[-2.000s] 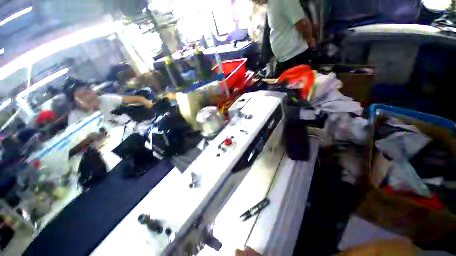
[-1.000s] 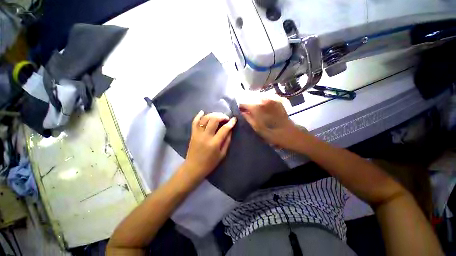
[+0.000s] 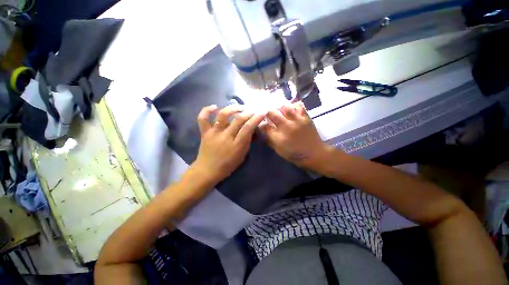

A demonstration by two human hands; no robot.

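Observation:
A dark grey fabric panel (image 3: 259, 178) lies under both hands in front of the sewing machine head (image 3: 251, 33), with white fabric (image 3: 209, 225) along its left and lower side. My left hand (image 3: 226, 139) presses the panel's upper part, fingers bent. My right hand (image 3: 291, 133) is beside it, fingertips together on the cloth edge just below the needle area. The fingertips of both hands nearly touch. Bright glare hides the needle, and whatever the fingertips pinch cannot be made out.
Thread snips (image 3: 367, 88) lie right of the needle. A ruler strip (image 3: 385, 127) runs along the table's front edge. A pile of grey and white scraps (image 3: 70, 100) lies at left, above a worn cream board (image 3: 86, 189).
Both hands have moved closer together, near the needle area, with the grey panel still under them. My left hand's fingers have moved up the cloth. The whole view has shifted slightly.

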